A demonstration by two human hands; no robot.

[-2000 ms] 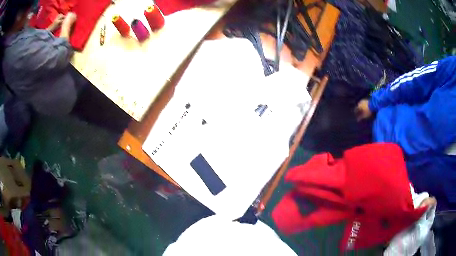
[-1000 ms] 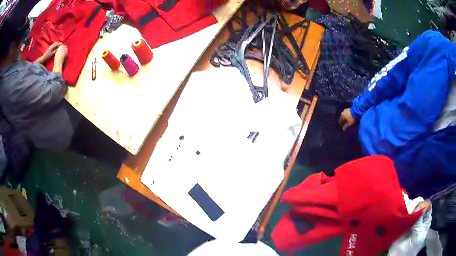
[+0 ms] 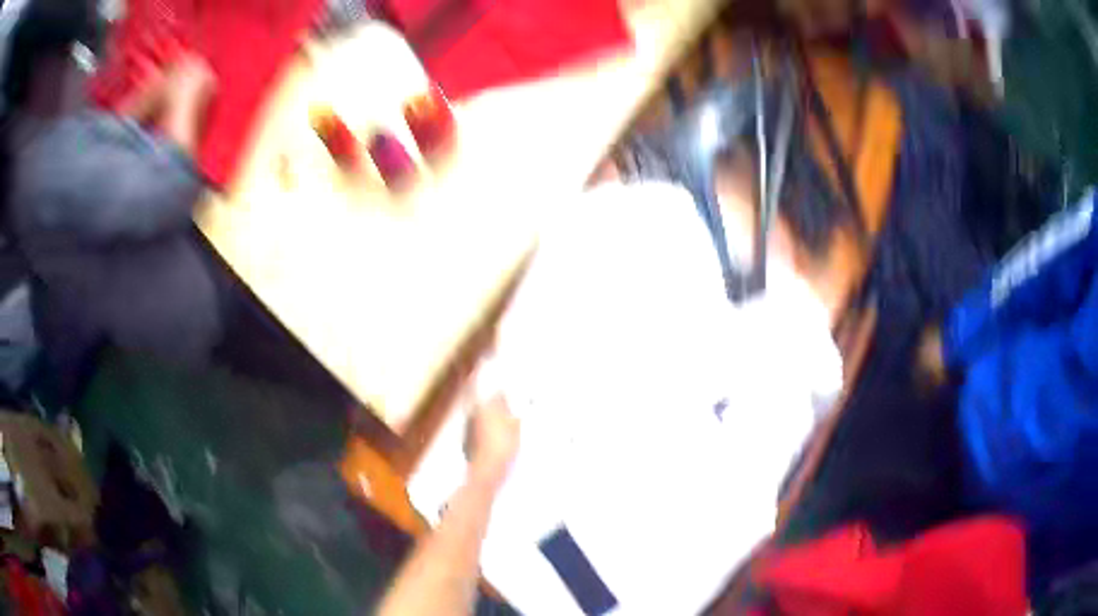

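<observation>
The white jacket (image 3: 650, 361) lies flat on the orange-brown wooden table (image 3: 376, 479). Its dark rectangular patch (image 3: 578, 570) shows near the bottom of the picture, and a small dark mark (image 3: 722, 410) shows at right. My left hand (image 3: 491, 427) is bare and blurred. It reaches up from the bottom edge to the left side of the jacket; whether its fingers grip the cloth cannot be told. My right hand is not in view.
Grey and black hangers (image 3: 747, 169) lie at the table's far end. Three thread cones (image 3: 391, 159) stand on the pale tabletop (image 3: 361, 289). A person in grey (image 3: 108, 181) handles red cloth at left; a person in blue (image 3: 1035, 373) is at right. Red cloth (image 3: 903, 572) shows at lower right.
My left hand has come into view over the jacket's left side. The view has shifted, so the table and jacket appear further right, and the picture is now blurred.
</observation>
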